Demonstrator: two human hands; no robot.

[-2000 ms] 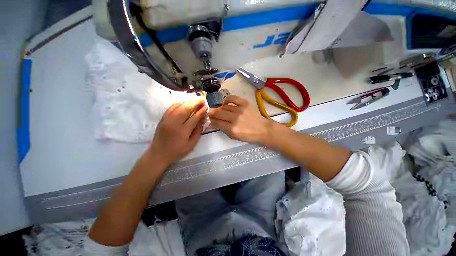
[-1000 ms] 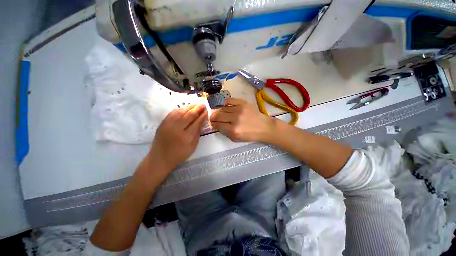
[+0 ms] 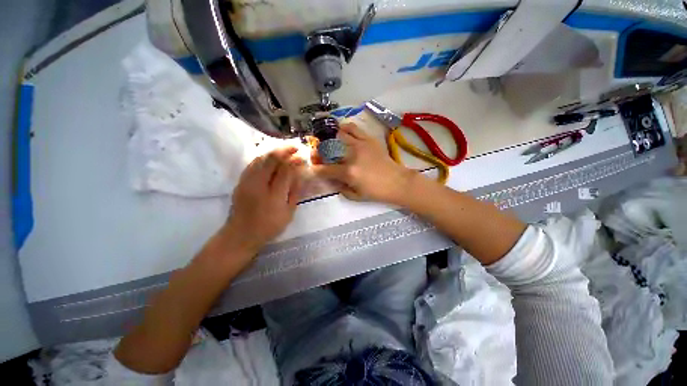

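A white eyelet fabric piece (image 3: 177, 139) lies on the machine bed, left of and under the lit needle area. My left hand (image 3: 264, 192) rests on its front edge just before the needle, fingers together and pointing at the presser foot. My right hand (image 3: 369, 166) is right of the dark ribbed knob (image 3: 330, 151), with its fingertips bent around the knob's side and front. The presser foot and needle are lost in glare and partly hidden. Whether either hand pinches the fabric edge cannot be told.
Red-and-yellow-handled scissors (image 3: 435, 138) lie right of my right hand. Thread snips (image 3: 556, 145) and a thin black tool (image 3: 584, 116) lie further right, beside a black parts tray (image 3: 642, 124). A grey ruler strip (image 3: 377, 234) runs along the front edge. White fabric heaps (image 3: 467, 320) lie below.
The fabric has shifted slightly up and left. My right hand has moved up, closer around the knob. My left hand has moved slightly left and stays by the needle. The view has shifted slightly.
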